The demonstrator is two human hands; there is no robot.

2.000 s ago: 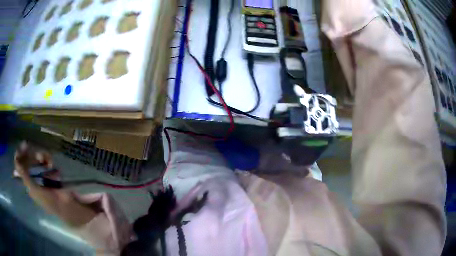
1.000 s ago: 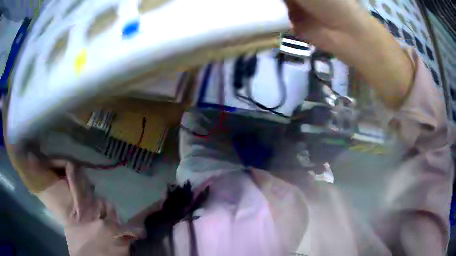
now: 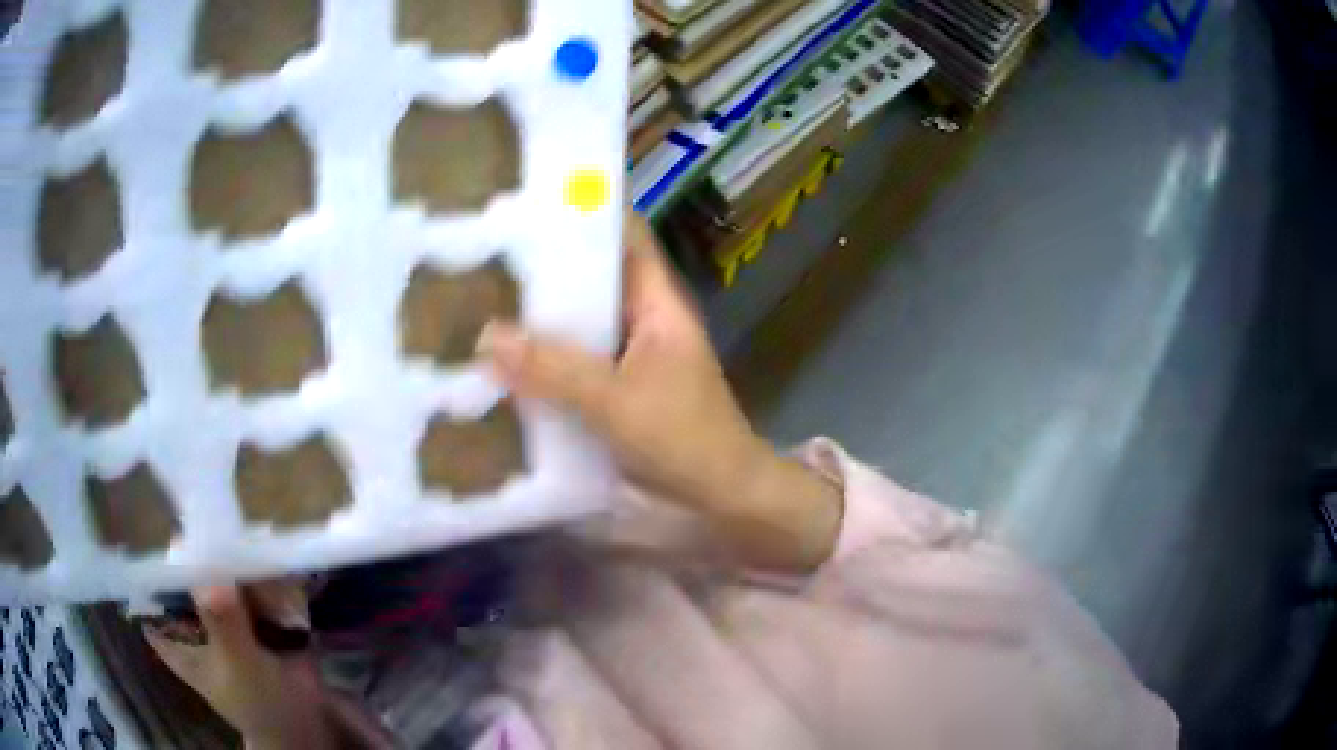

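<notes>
A white foam tray (image 3: 352, 264) with rows of cutouts showing brown cardboard fills the upper left, tilted up close to the camera. It bears one blue and one yellow dot at its right edge. My right hand (image 3: 675, 410) grips that edge, thumb on the top face and fingers behind. My left hand (image 3: 242, 659) is low at the left, at the tray's lower edge, partly hidden and blurred. Something dark lies at its fingers; I cannot tell its grip. Blurred dark and red wires (image 3: 418, 601) show beside it.
Stacked trays and cardboard (image 3: 763, 59) stand beyond the tray, with another cutout tray (image 3: 887, 66) and a yellow-edged stack (image 3: 785, 213). A blue stool (image 3: 1151, 30) stands at the top right on the grey floor (image 3: 1026, 293). A filled tray (image 3: 52, 681) shows at bottom left.
The foam tray has been lifted off its stack and turned up before me. My right hand moved from the bench to its edge. The view has swung away from the meter and fixture.
</notes>
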